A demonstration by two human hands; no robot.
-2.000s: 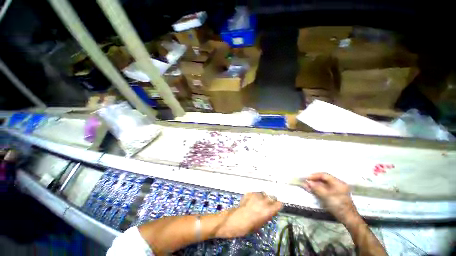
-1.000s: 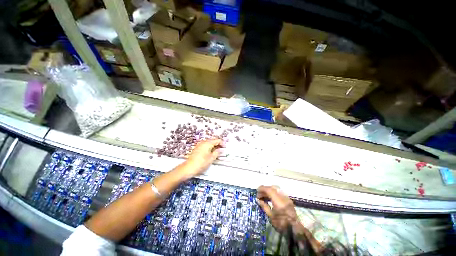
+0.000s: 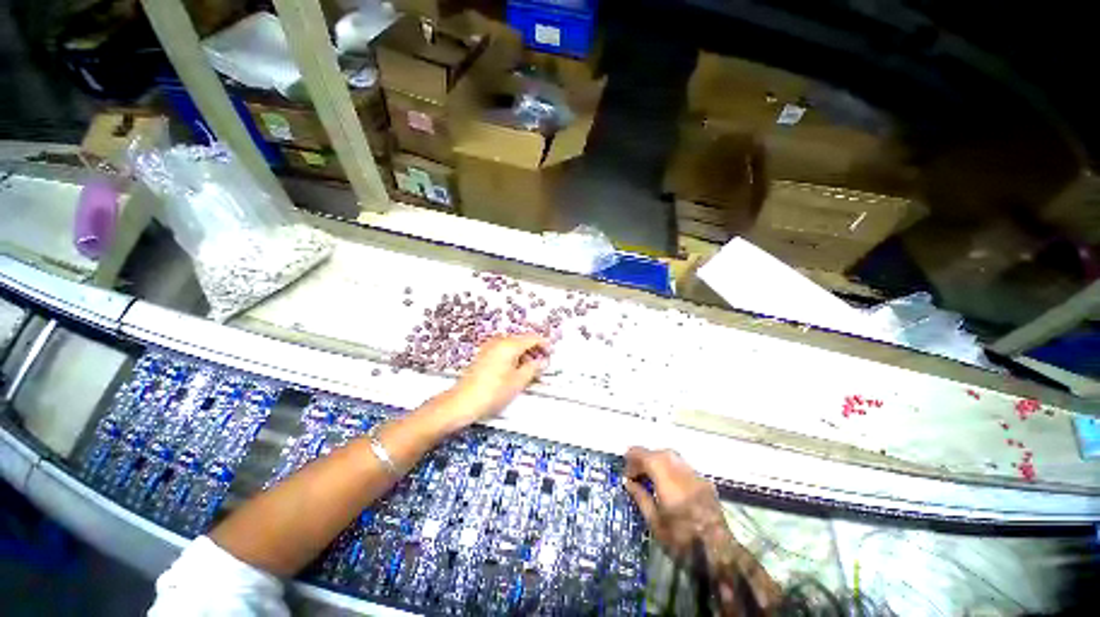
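Dark red components (image 3: 452, 331) lie in a loose pile on the white shelf. My left hand (image 3: 509, 369) reaches over the pile's right side, palm down, with its fingertips bent together at the shelf. Any part between them is too small to see. A circuit board panel (image 3: 483, 518) with silver and blue parts lies in the railed channel, partly under my left forearm. My right hand (image 3: 678, 497) is over the panel's top right corner, by the rail, with its thumb and fingers curled. I cannot tell if it holds anything.
A second panel (image 3: 181, 434) lies at left. A clear bag of pale parts (image 3: 253, 259) and a pink-purple roll (image 3: 97, 219) stand left of the pile. Bright red components (image 3: 859, 405) lie at right. Cartons (image 3: 513, 169) stand behind the shelf.
Since two seconds ago, my left hand has moved from over the panel up to the pile, and my right hand from the shelf edge to the panel's corner. Both hands barely moved in the last second.
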